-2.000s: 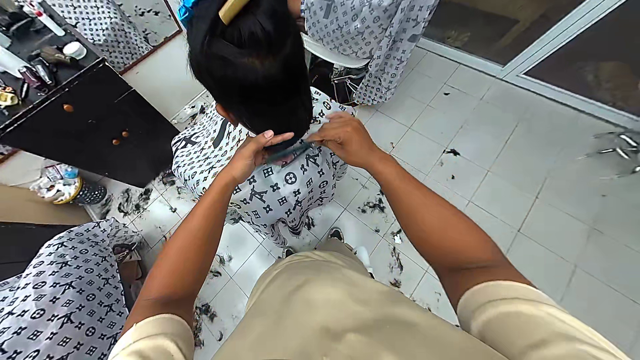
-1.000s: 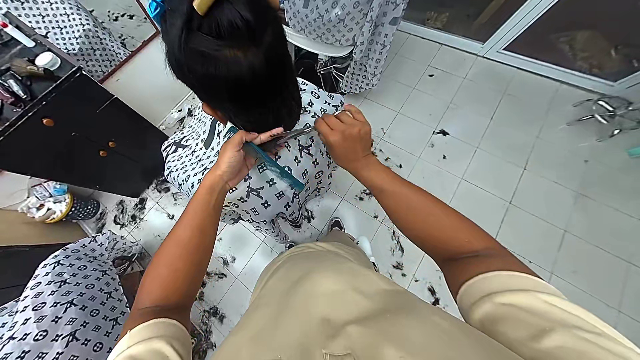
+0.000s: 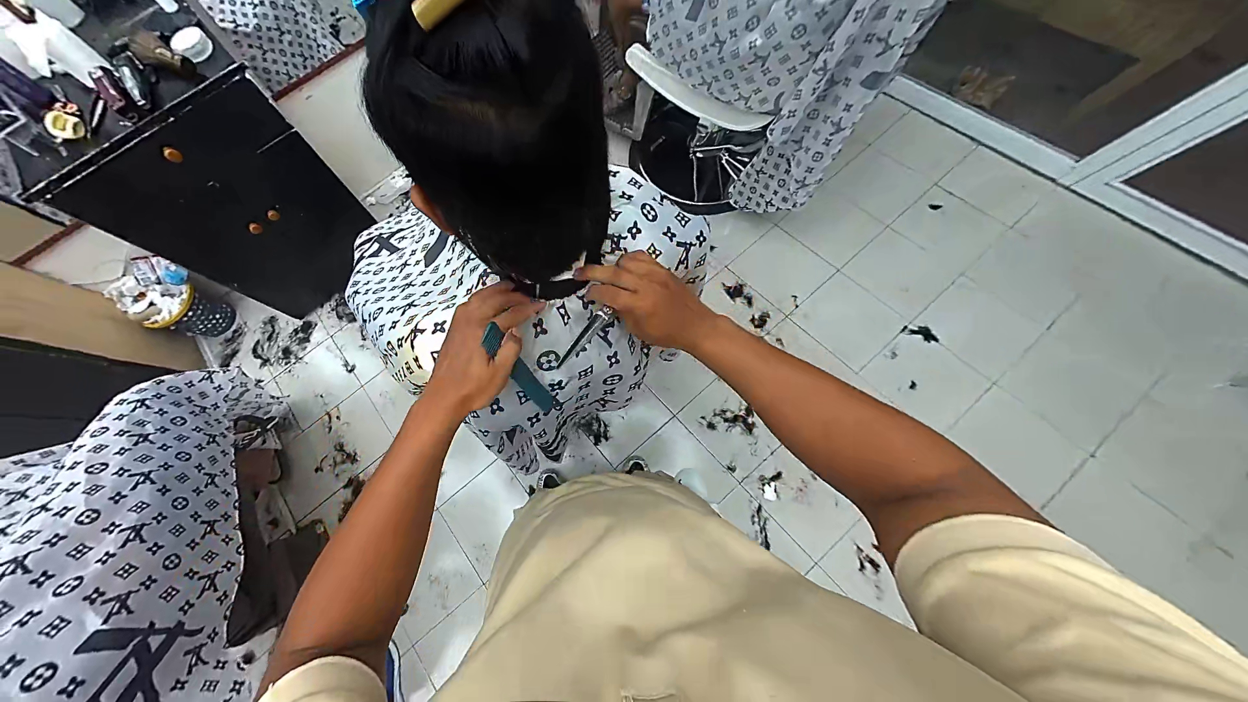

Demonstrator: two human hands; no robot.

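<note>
A seated person with dark hair (image 3: pixel 487 127) is draped in a white patterned salon cape (image 3: pixel 409 312), a yellow clip (image 3: pixel 434 10) on top of the head. At the nape, my left hand (image 3: pixel 478 346) holds a teal comb (image 3: pixel 531 386) that slants down to the right, its fingertips at the hair ends. My right hand (image 3: pixel 643 297) touches the hair ends from the right, a pair of metal haircutting scissors (image 3: pixel 585 336) held in the palm with the blades pointing down to the left. The fingertips of both hands are close together.
A black cabinet (image 3: pixel 219 185) with bottles and tools stands at upper left, a basket (image 3: pixel 200 317) below it. Another caped figure (image 3: pixel 127 526) is at lower left. A white chair (image 3: pixel 697 93) stands behind. Cut hair lies on the tiled floor (image 3: pixel 985 322).
The comb, stretched across below the hair one second ago, now hangs lower from my left hand. The scissors have turned from the hair to point down to the left.
</note>
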